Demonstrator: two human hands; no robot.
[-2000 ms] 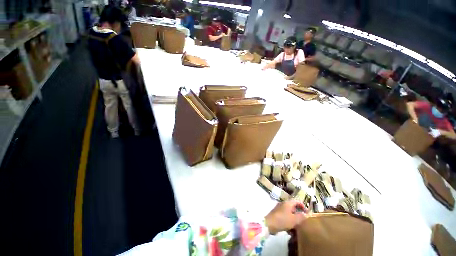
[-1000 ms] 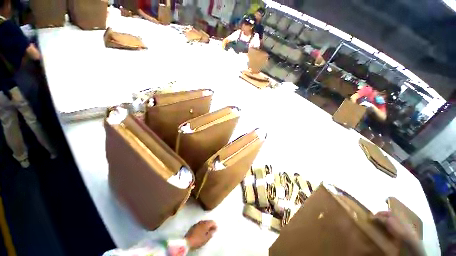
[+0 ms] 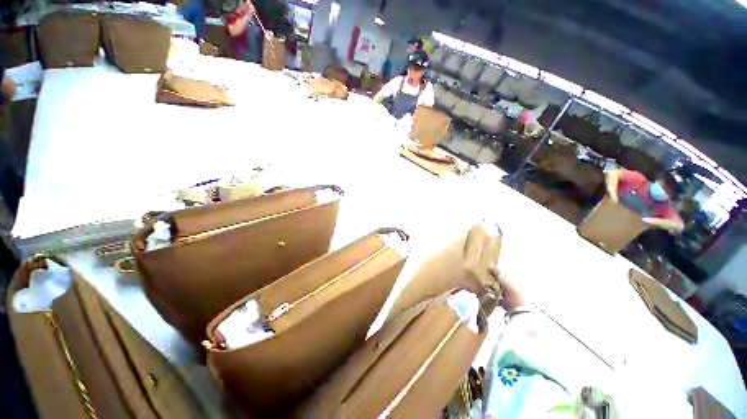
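Note:
My right hand, in a floral sleeve, is at the right end of a brown handbag and grips it. This bag stands behind the nearest bags and is partly hidden by them. Four more handbags stand upright and filled: one at the far left, one behind it, one in the centre and one at the lower right. White stuffing shows at their open ends, and gold zip lines run along the tops. My left hand is not in view.
Bundled straps are mostly hidden beside my sleeve. Flat bags lie at the table's right edge. Flat sheets are stacked at left. Two bags stand at the far left end. Several workers stand around the white table.
My right hand has carried the bag from the lower right to behind the standing bags. My left hand has gone out of view. The standing bags now appear larger and closer.

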